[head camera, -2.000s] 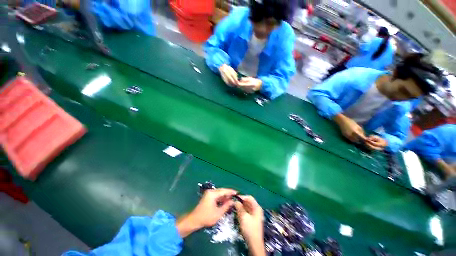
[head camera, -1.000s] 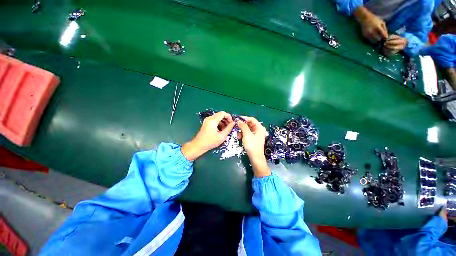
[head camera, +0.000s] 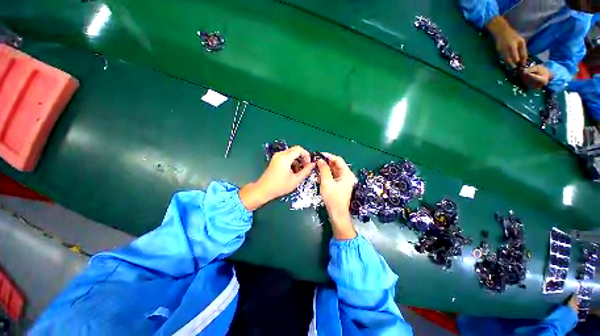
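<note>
My left hand (head camera: 284, 174) and my right hand (head camera: 337, 186) meet at the centre, bare, fingertips pinched together on a small dark sub-assembly (head camera: 315, 159). Fingers hide most of it. A loose heap of small white parts (head camera: 306, 197) lies on the green surface just below and between the hands. A small dark clump (head camera: 276, 148) lies just behind my left hand. A tangled pile of sub-assemblies (head camera: 388, 190) lies right beside my right hand. Thin silver tweezers (head camera: 235, 128) lie left of the hands.
More dark piles (head camera: 439, 230) stretch right, past another heap (head camera: 505, 254) to white-framed sheets (head camera: 558, 260). White squares lie near the tweezers (head camera: 214, 98) and at right (head camera: 467, 191). A red-pink tray (head camera: 33, 105) is far left. One clump (head camera: 211, 41) sits on the bright strip. Another worker's hands (head camera: 520, 56) are at upper right.
The view has tilted down from the facing workers to the bench. The clump on the bright strip has shifted left in view. Both hands stay together at the dark part.
</note>
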